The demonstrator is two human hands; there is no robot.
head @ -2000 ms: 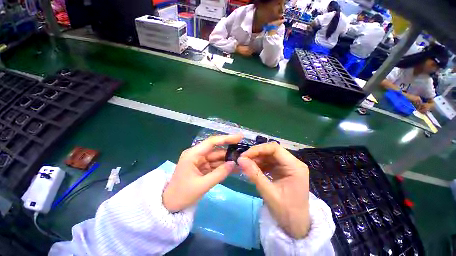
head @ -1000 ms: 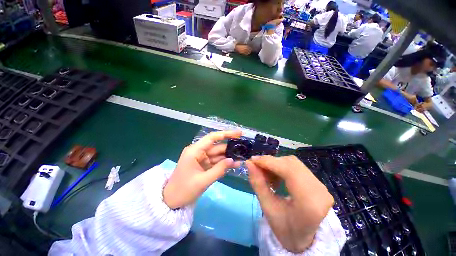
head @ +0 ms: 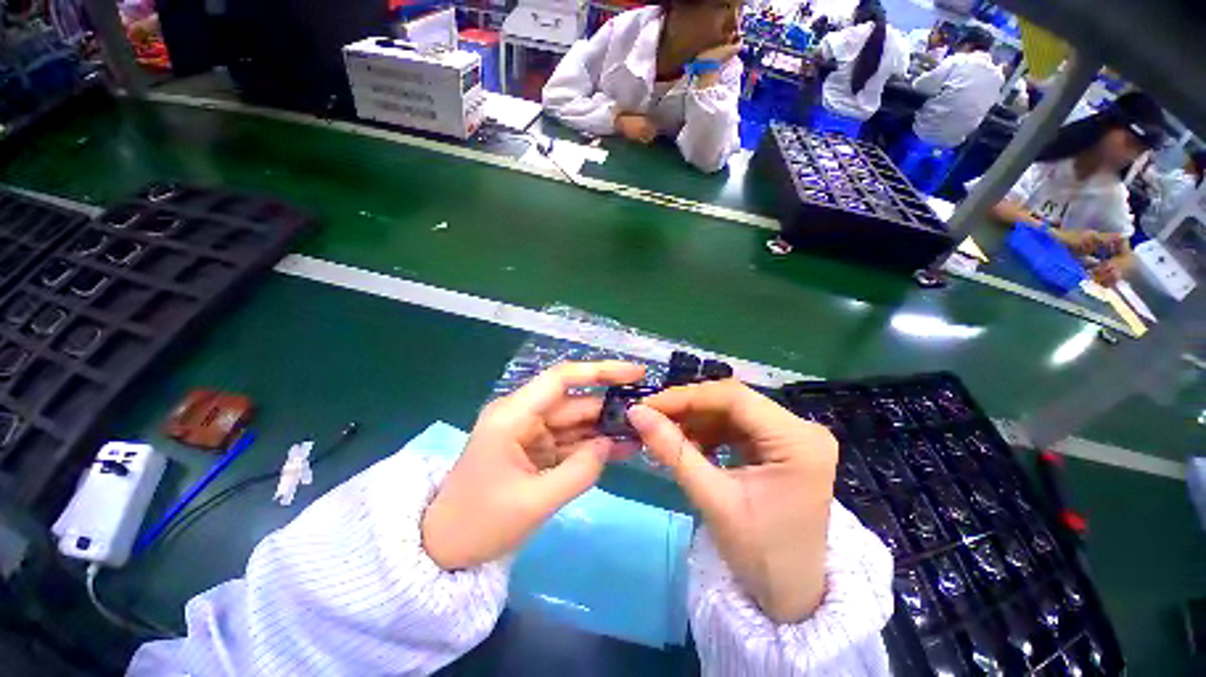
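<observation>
A small black unit (head: 620, 411) is between my two hands, near the middle of the view, above the far edge of the light-blue sheet (head: 602, 562). My left hand (head: 519, 456) grips its left side between thumb and fingers. My right hand (head: 747, 476) has thumb and fingertips on its right side; they cover much of it. Whether a small film piece is between the fingertips cannot be seen. Black pieces (head: 696, 368) sit just beyond my right fingers, at the right end of crinkled clear plastic (head: 562, 347).
A black blister tray (head: 952, 529) is at right, a red-handled tool (head: 1057, 489) beyond it. Left are a black parts tray (head: 126, 284), brown piece (head: 209, 418), white box (head: 111, 503), blue stick (head: 196, 491) and cable (head: 258, 480). People in white coats are across the bench.
My right hand, lower and apart from the unit's face one second ago, has moved up and left onto the unit. It covers more of the unit now. The view has shifted slightly.
</observation>
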